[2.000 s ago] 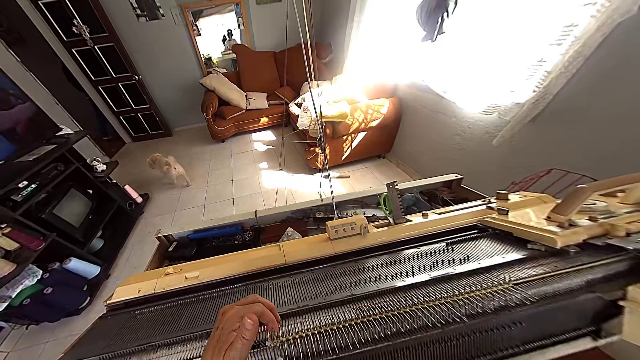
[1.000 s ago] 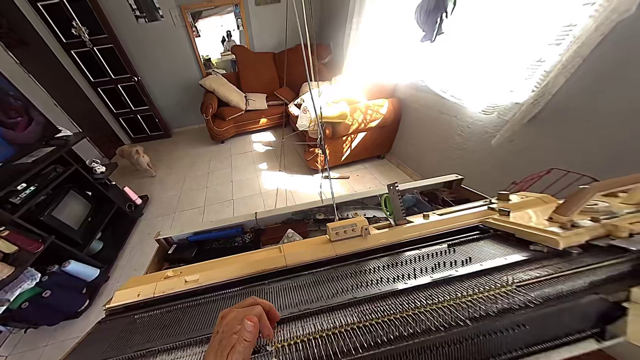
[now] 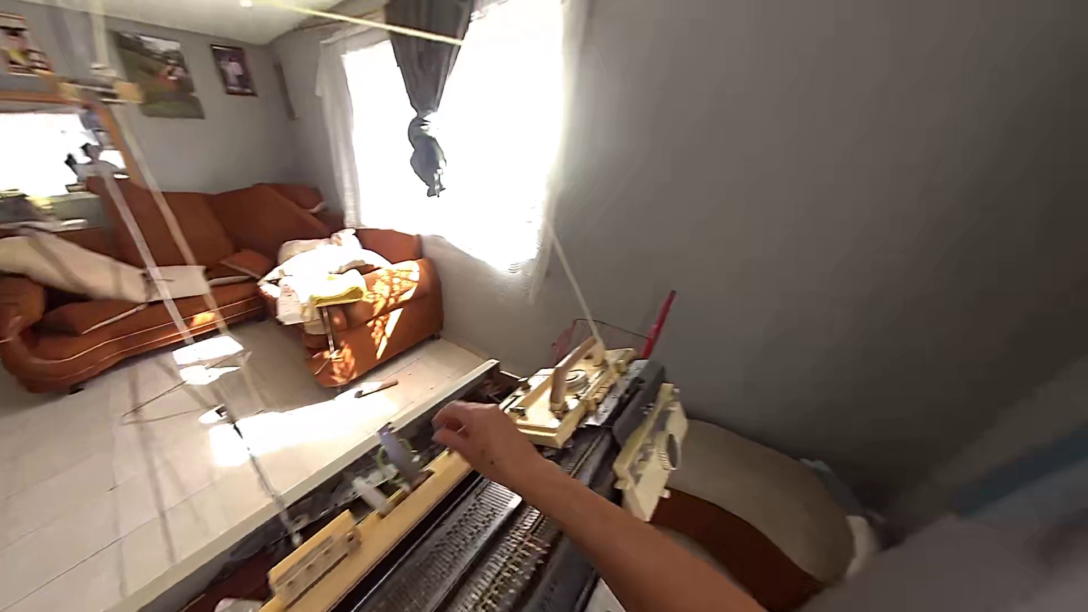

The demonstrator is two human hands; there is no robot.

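My right hand [image 3: 484,438] reaches in from the lower right, above the cream rail [image 3: 408,510] of a knitting machine. Its fingers are curled; whether something thin is between them cannot be told. Just right of the hand sits the cream knitting carriage [image 3: 544,412] with its handle and dial. Below the forearm run the dark metal needle beds [image 3: 476,544] with rows of needles. A second cream carriage part [image 3: 650,455] hangs on the near side. A cream block with holes [image 3: 314,557] rests on the rail at lower left. My left hand is out of view.
Yarn strands and a tension mast [image 3: 136,195] rise at the left. Tools, one purple-grey [image 3: 399,455], lie behind the rail. Beyond are orange sofas [image 3: 374,314] and a bright window [image 3: 501,127]. A padded seat [image 3: 756,501] stands right of the machine, a red-handled wire basket [image 3: 654,323] behind it.
The view has swung up and to the right. A hand low over the needle bed in the earlier frames is gone from view; my right hand and forearm now reach across near the carriage.
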